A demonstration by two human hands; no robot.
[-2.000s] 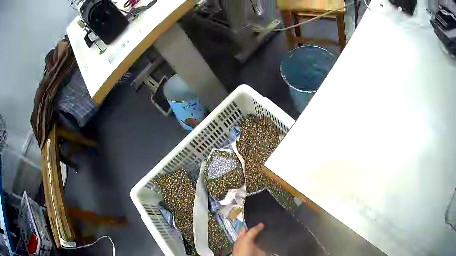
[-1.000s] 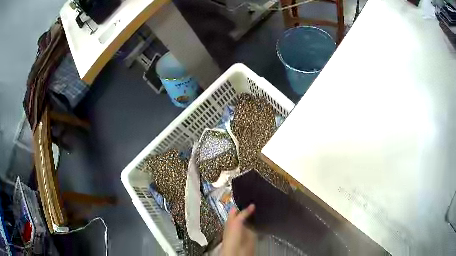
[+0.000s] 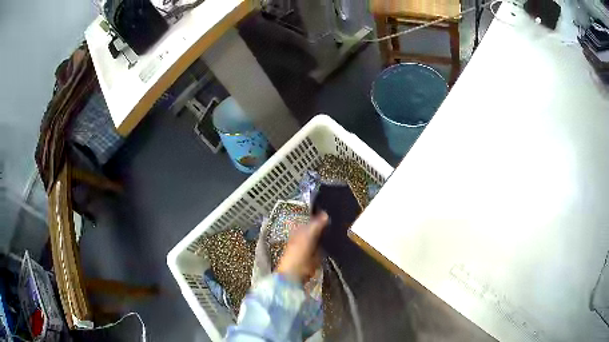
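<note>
My left hand (image 3: pixel 306 246), in a pale blue sleeve, reaches over the basket from the bottom edge and is slightly blurred. Its fingers grip the edge of a matte black cut piece (image 3: pixel 339 208), which hangs beside the white table's corner. The white slatted basket (image 3: pixel 247 188) holds brown speckled fabric pieces (image 3: pixel 228 255) and a pale strip (image 3: pixel 261 262), partly hidden by my hand and sleeve. Another pale-edged length of fabric runs down below the black piece, blurred. My right hand is not in view.
The white table (image 3: pixel 494 167) fills the right side, its wooden edge next to the basket. A blue-grey bin (image 3: pixel 409 100) and a wooden stool (image 3: pixel 417 9) stand beyond. A blue bucket (image 3: pixel 242 143) stands under another table (image 3: pixel 143 63) at upper left.
My left hand has moved up and forward over the basket, carrying the black piece farther toward the basket's far side. More of the sleeve shows.
</note>
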